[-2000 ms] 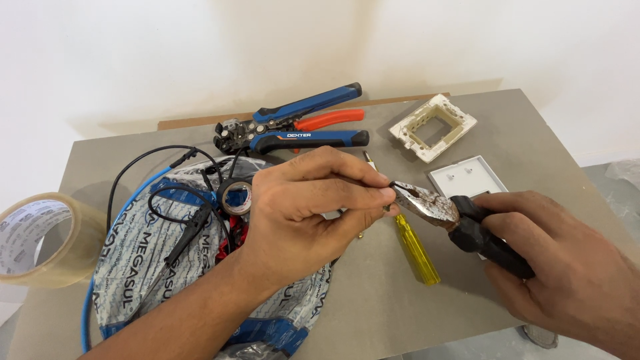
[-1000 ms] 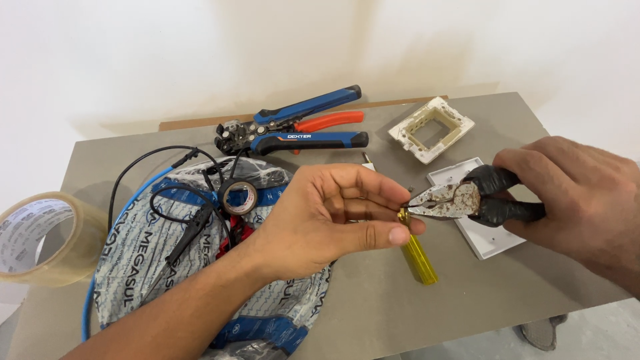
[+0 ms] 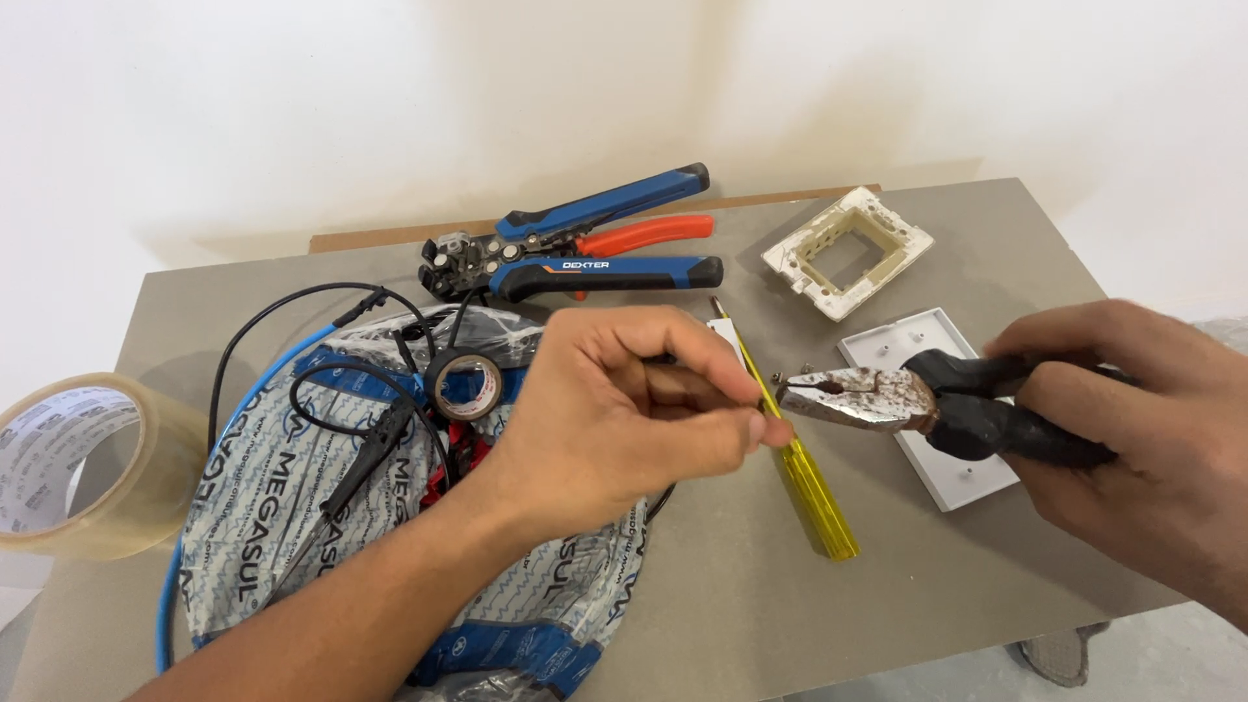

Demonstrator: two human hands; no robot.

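My left hand (image 3: 643,419), at mid-view, pinches a small dark piece between thumb and forefinger; the fingers mostly hide it. To its right, my right hand (image 3: 1121,419) grips the black handles of worn combination pliers (image 3: 868,395). The rust-marked jaws point left, just short of my left fingertips, with a tiny metal bit at their tip. Beneath the gap lies a screwdriver with a yellow handle (image 3: 814,497). A white plastic plate (image 3: 951,468) lies under the pliers, partly covered. Behind the hands rests a Dexter wire stripper (image 3: 585,244) with blue and red handles.
A plastic-wrapped bundle (image 3: 322,497) with black and blue cables (image 3: 229,419) fills the table's left side. A roll of black tape (image 3: 466,385) lies on it, a clear packing tape roll (image 3: 146,478) beside it. A white-and-beige mounting frame (image 3: 846,253) sits near the back edge.
The plier jaws and my left fingertips touched or nearly touched in the earlier frames; now a small gap shows between them. My left fingers have curled in more than one second ago.
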